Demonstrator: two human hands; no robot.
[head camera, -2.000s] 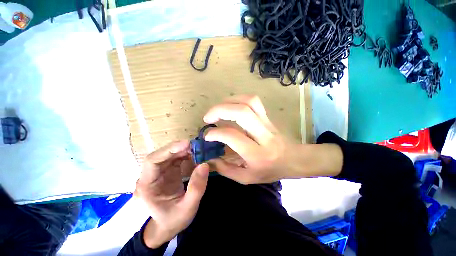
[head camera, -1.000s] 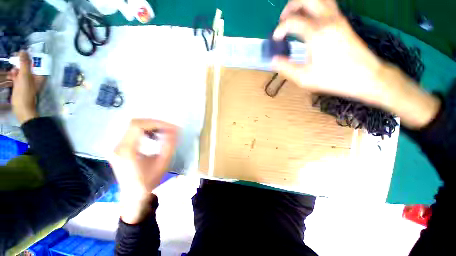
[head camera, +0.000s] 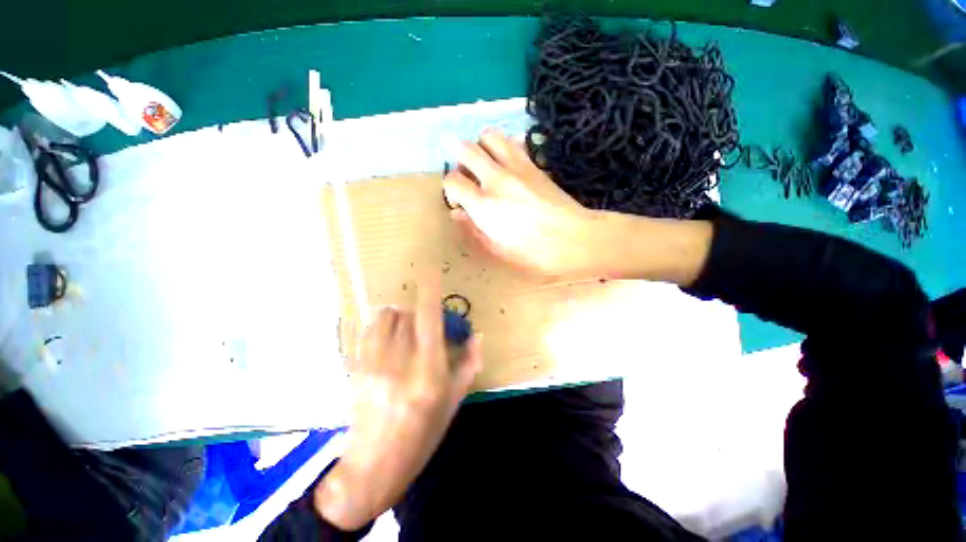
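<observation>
A dark-blue fabric piece (head camera: 457, 327) with a small black cord ring shows between the index finger and thumb of my left hand (head camera: 413, 365), low over the cardboard board (head camera: 392, 222). My left hand is blurred and covers part of the piece. My right hand (head camera: 514, 206) is at the top of the board. Its fingertips are at a thin black cord piece (head camera: 446, 185), of which only a short dark line shows; whether they grip it is hidden. The tangled black cord pile (head camera: 636, 111) lies just right of my right hand.
The white sheet (head camera: 201, 254) at left bears another dark-blue piece (head camera: 45, 286). Scissors (head camera: 66, 180) and white bottles (head camera: 138, 103) lie upper left. A fabric stack (head camera: 863, 169) lies far right on the green top (head camera: 773, 254). Another person's dark clothing (head camera: 64, 466) shows lower left.
The view has shifted. My right hand no longer holds the fabric piece and is now at the cord piece. My left hand has come from the white sheet to the fabric piece. Another person's hand has left the view.
</observation>
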